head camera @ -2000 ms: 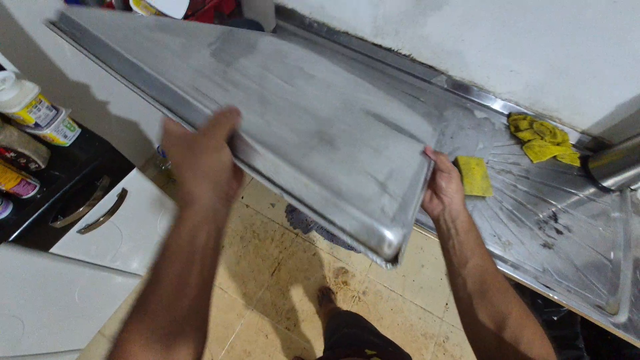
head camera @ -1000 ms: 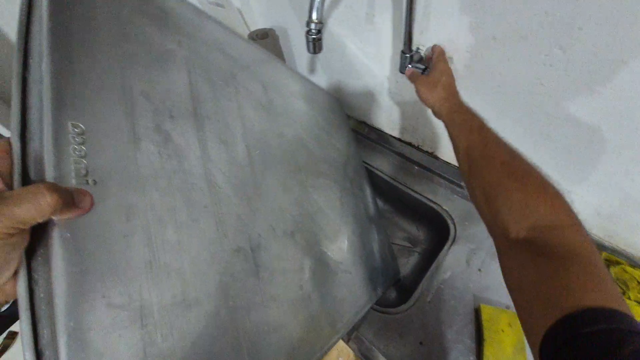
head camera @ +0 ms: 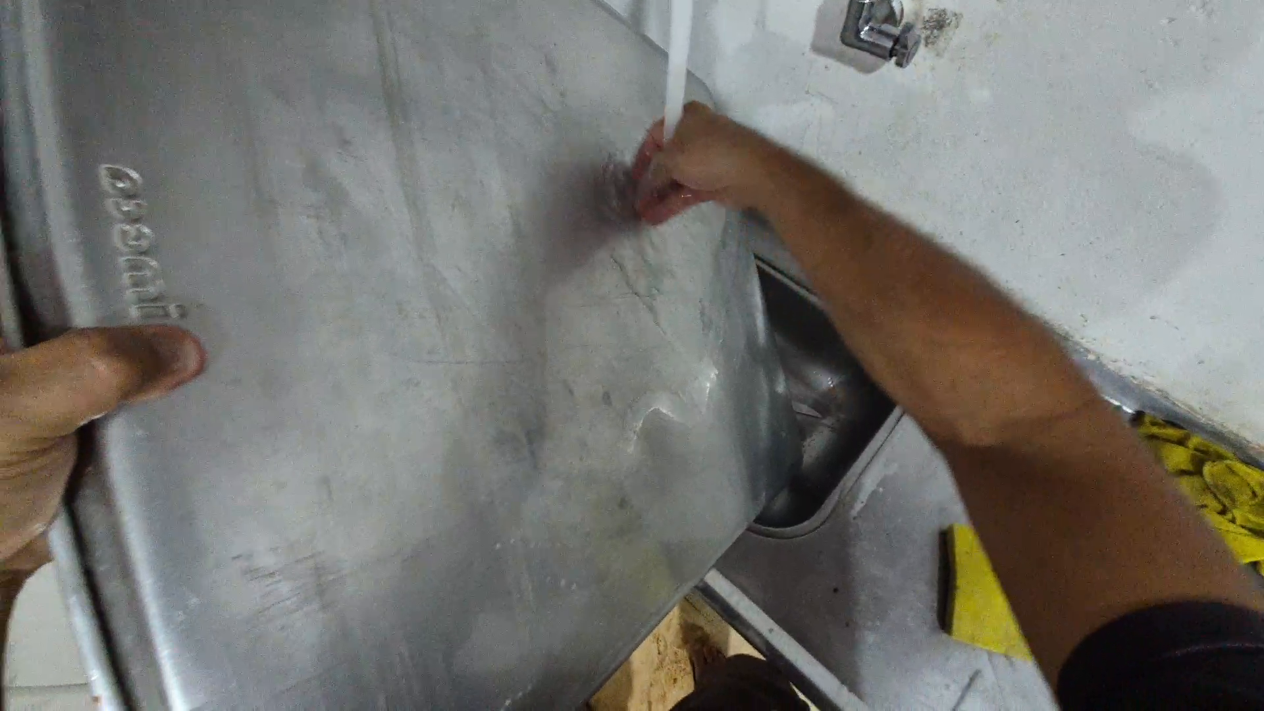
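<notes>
A large grey metal tray with embossed lettering fills the left and middle of the view, tilted over the sink basin. At its left rim, my left hand grips it with the thumb on the broad face; the other fingers are mostly hidden. A white stream of water comes down from above onto my right hand, which is cupped at the tray's surface near the upper right edge. The right fingers are bent, and water hides part of them; no held item shows.
A chrome valve juts from the white wall. On the metal counter, a yellow sponge lies beneath my right forearm, with a crumpled yellow cloth by the wall. Part of the floor shows below.
My right hand has left the wall valve and moved left and down to the tray. Water now runs. Two seconds ago both hands held the tray, away from the basin.
</notes>
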